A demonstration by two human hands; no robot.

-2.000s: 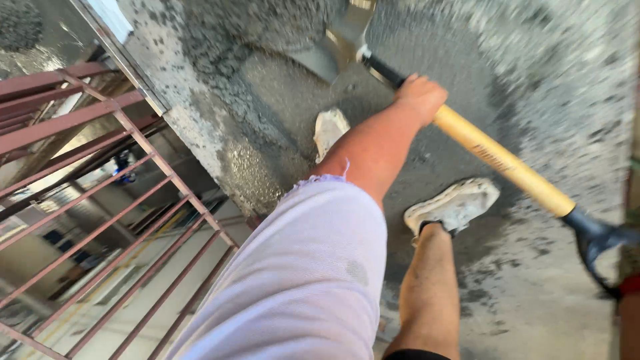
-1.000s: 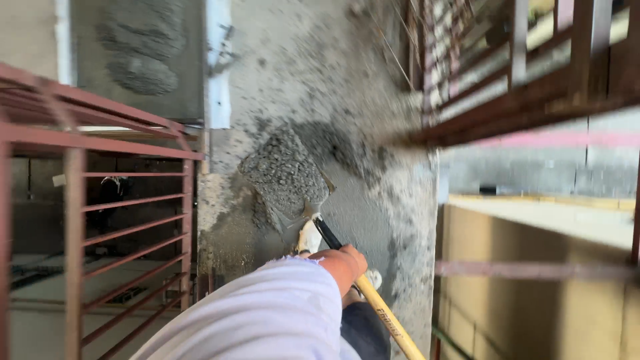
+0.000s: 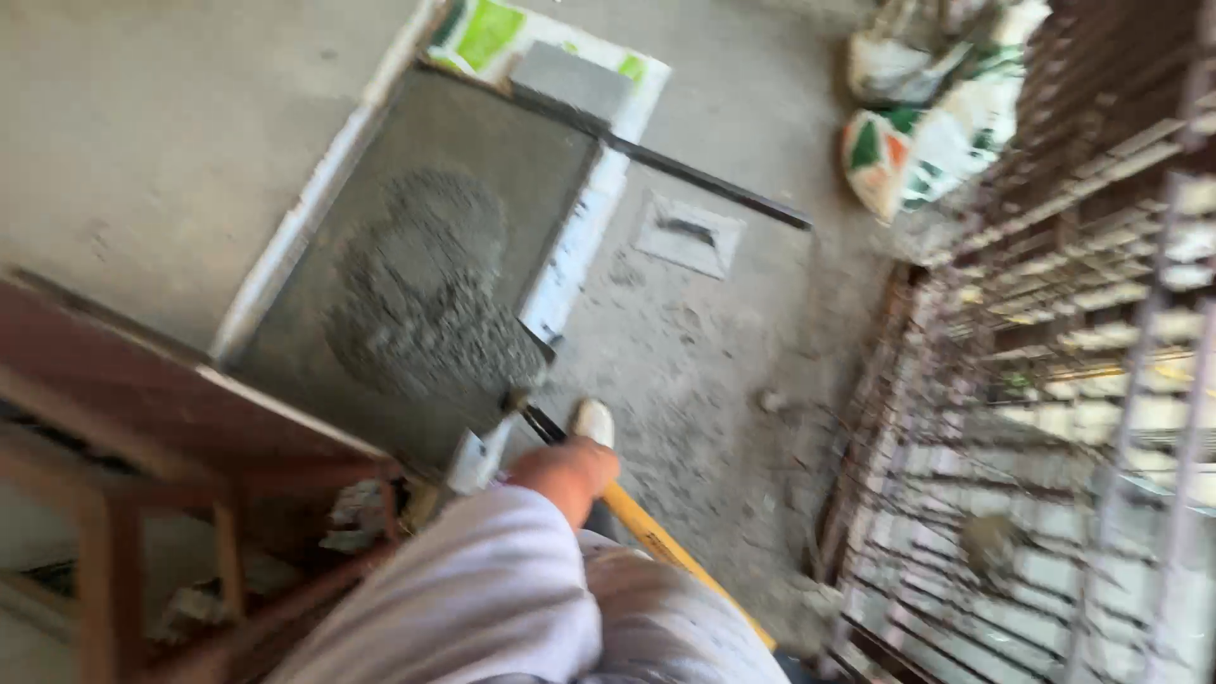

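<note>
My left hand [image 3: 570, 475] is closed around the lower shaft of a shovel [image 3: 670, 551] with a yellow handle and a black collar. The shovel's blade lies at the near right edge of a heap of wet grey mortar [image 3: 427, 275], largely hidden by it. That heap rests on a flat grey mixing surface bordered by white strips [image 3: 570, 256]. The handle runs down to the lower right, where its grip end is barely visible. My right hand is out of view. A light rectangular plastering float [image 3: 689, 235] lies on the concrete right of the strip.
A long dark bar [image 3: 712, 180] crosses the far end, beside a grey block [image 3: 570, 84]. White sacks with green and orange print [image 3: 931, 142] lie at upper right. Metal railings [image 3: 1007, 456] stand on the right, a reddish-brown frame [image 3: 228, 475] at lower left. My shoe [image 3: 594, 421] is near the blade.
The view has swung strongly towards the mixing surface. The shovel's blade has moved from the mortar on the walkway floor to the heap there. My left hand has kept hold of the shaft.
</note>
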